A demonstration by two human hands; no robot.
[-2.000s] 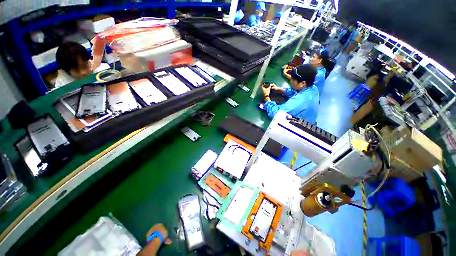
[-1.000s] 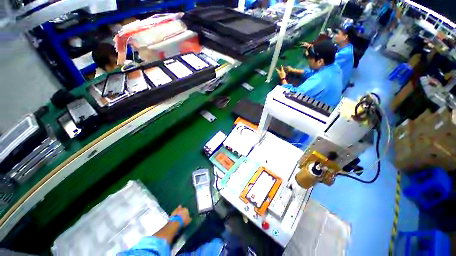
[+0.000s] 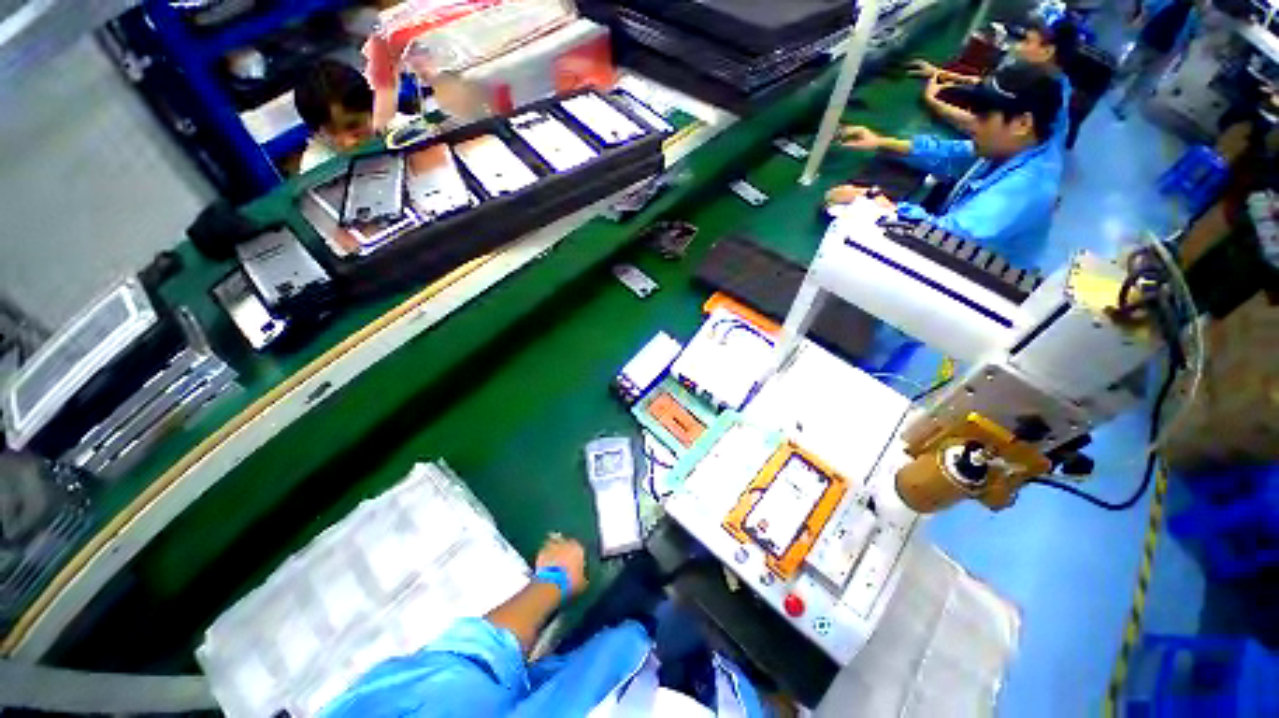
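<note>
My left hand (image 3: 564, 558), with a blue wrist band, is low in the picture, between the white blister tray (image 3: 372, 575) and the grey handheld meter (image 3: 614, 494). Its fingers are small and blurred, so I cannot tell whether they hold anything. My right hand is not in view. A phone frame (image 3: 786, 505) lies in the orange jig (image 3: 833, 502) on the machine bed. The pale green jig (image 3: 704, 457) is to its left. The brass-gold dispensing head (image 3: 937, 480) hangs to the right of the orange jig.
A long black carrier (image 3: 561, 197) holds several phone parts across the bench. Stacked trays (image 3: 84, 362) stand far left. A white-faced box (image 3: 727, 361) lies behind the jigs. Another tray (image 3: 940, 631) is right of the machine. People in blue smocks sit beyond the white gantry (image 3: 933, 288).
The view has turned, so the bench and machine sit differently in the picture. More of my left sleeve shows. Skin seen at the bottom edge near the machine two seconds ago is gone.
</note>
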